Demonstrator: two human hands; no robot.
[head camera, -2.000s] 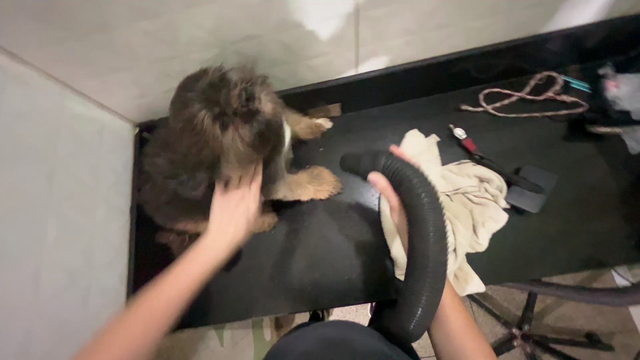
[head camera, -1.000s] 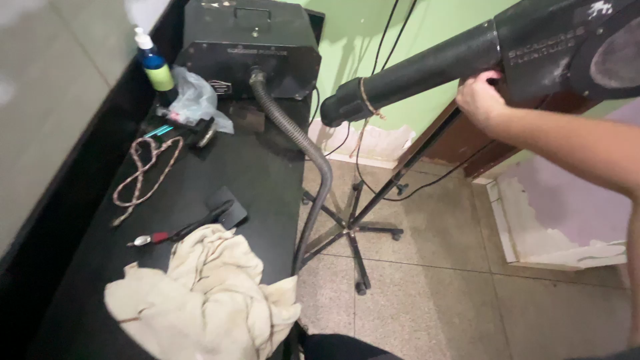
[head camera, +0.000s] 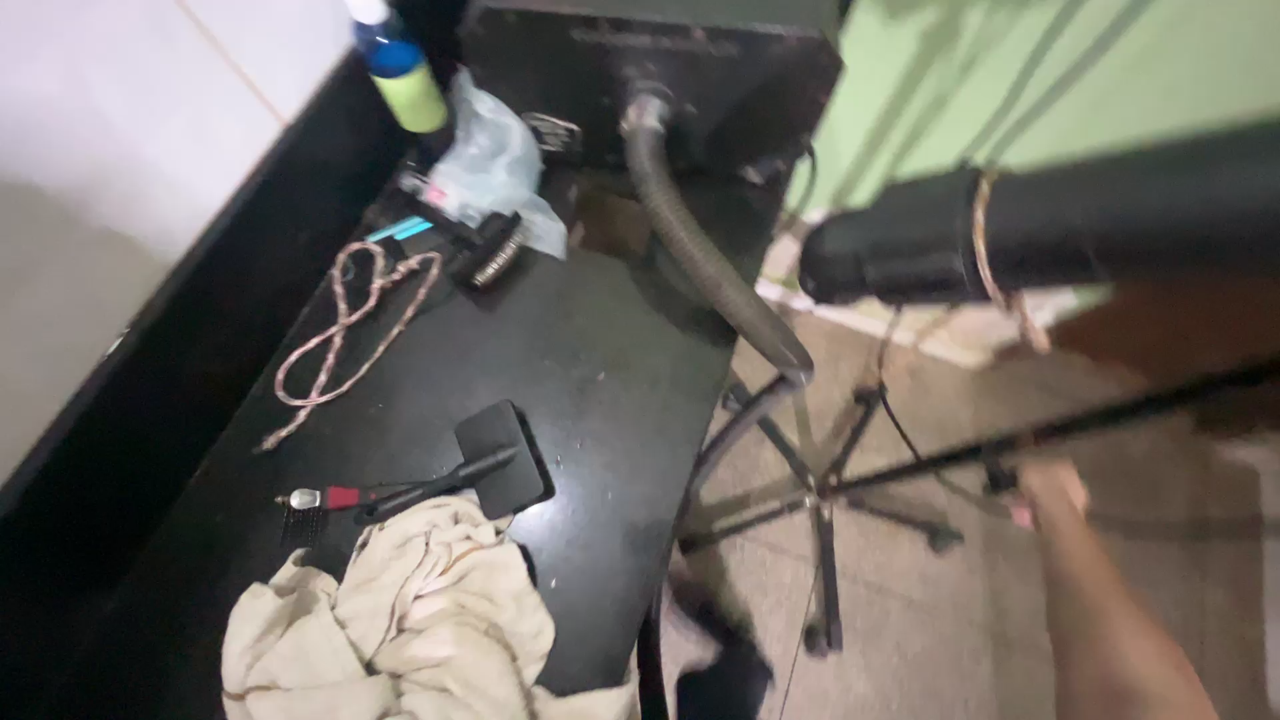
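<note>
My right hand (head camera: 1052, 490) is at the lower right, beside a small black knob (head camera: 998, 476) under the slanting pole (head camera: 1110, 415) of a wheeled stand. Blur hides whether its fingers grip anything. Above it spans the thick black barrel of a stand dryer (head camera: 1110, 225), with a cord tied around it. My left hand is out of view. On the black table (head camera: 620, 430) lie a crumpled beige towel (head camera: 440, 620), a black paddle brush (head camera: 505, 460), a red-and-black grooming comb (head camera: 335, 497) and a looped rope (head camera: 345, 325).
A black blower box (head camera: 650, 60) stands at the table's far end, its ribbed hose (head camera: 700, 250) hanging over the edge. Near it are a spray bottle (head camera: 410, 90), a plastic bag (head camera: 495, 150) and another brush (head camera: 495, 255). The stand's wheeled base (head camera: 820, 495) is on the floor.
The view has swung from the dog to the table's other end. My right hand, on the stand dryer's body one second ago, is now lower, by the pole. The beige towel stays on the table.
</note>
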